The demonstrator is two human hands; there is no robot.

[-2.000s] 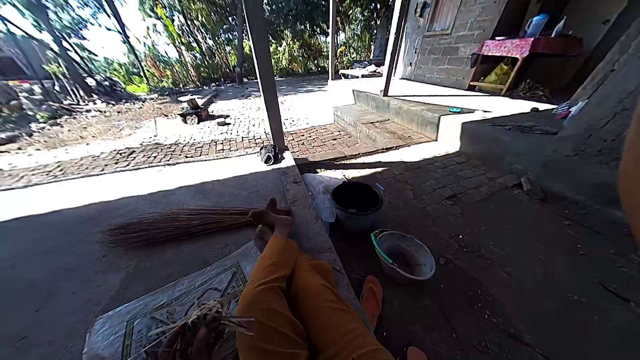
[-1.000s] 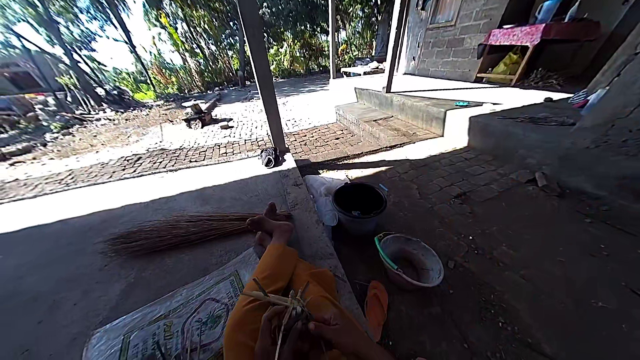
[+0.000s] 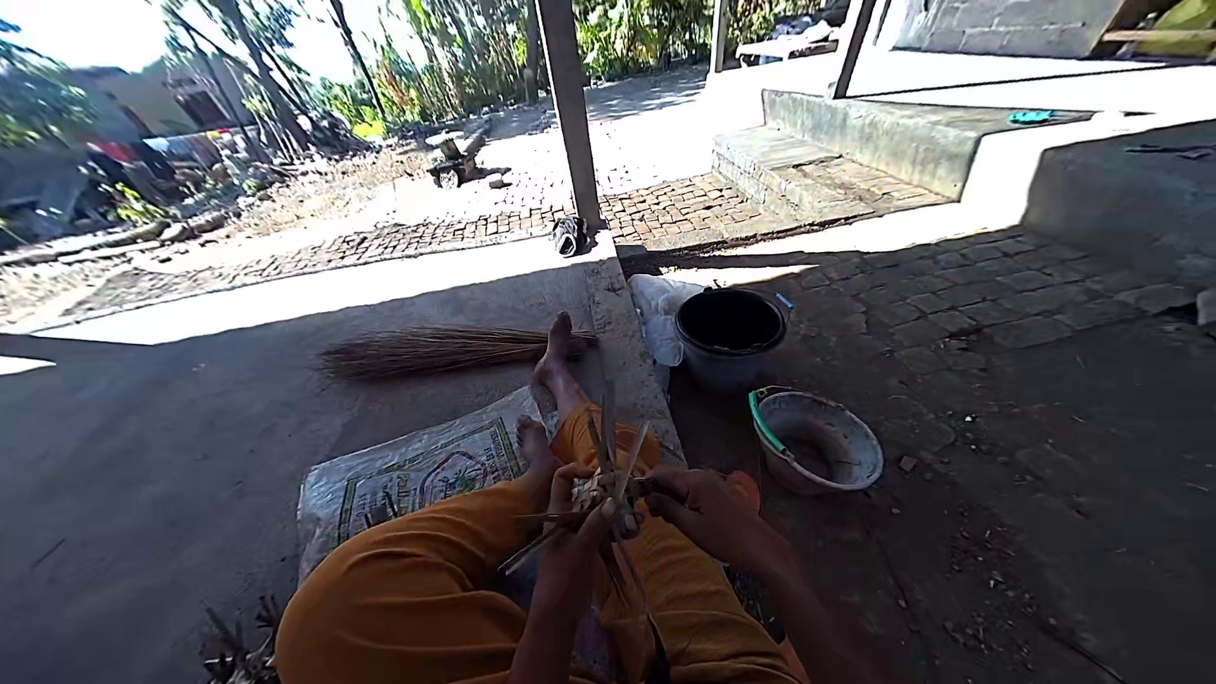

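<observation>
A small woven piece of flat plant strips (image 3: 608, 489) is held above my lap, its loose ends sticking out upward, to the left and down. My left hand (image 3: 575, 532) grips it from the left and below, thumb on its front. At its right side the fingers of my right hand (image 3: 689, 508) pinch a strip or the edge; which of these is hard to tell. Under both hands are my legs in orange trousers (image 3: 408, 579), with bare feet beyond. A printed woven sack (image 3: 418, 475) lies under and beside my legs.
A stick broom (image 3: 427, 351) lies past the sack. Right of the concrete ledge stand a black bucket (image 3: 730, 356) and a pale bucket with a green-sleeved handle (image 3: 836, 437). An orange sandal (image 3: 746, 489) is partly behind my right hand. Dry pieces (image 3: 237, 651) lie at lower left.
Both hands have come up over my lap with the woven piece, higher in view than one second ago. Two seconds ago a hand and strips were at the lower left, over the sack.
</observation>
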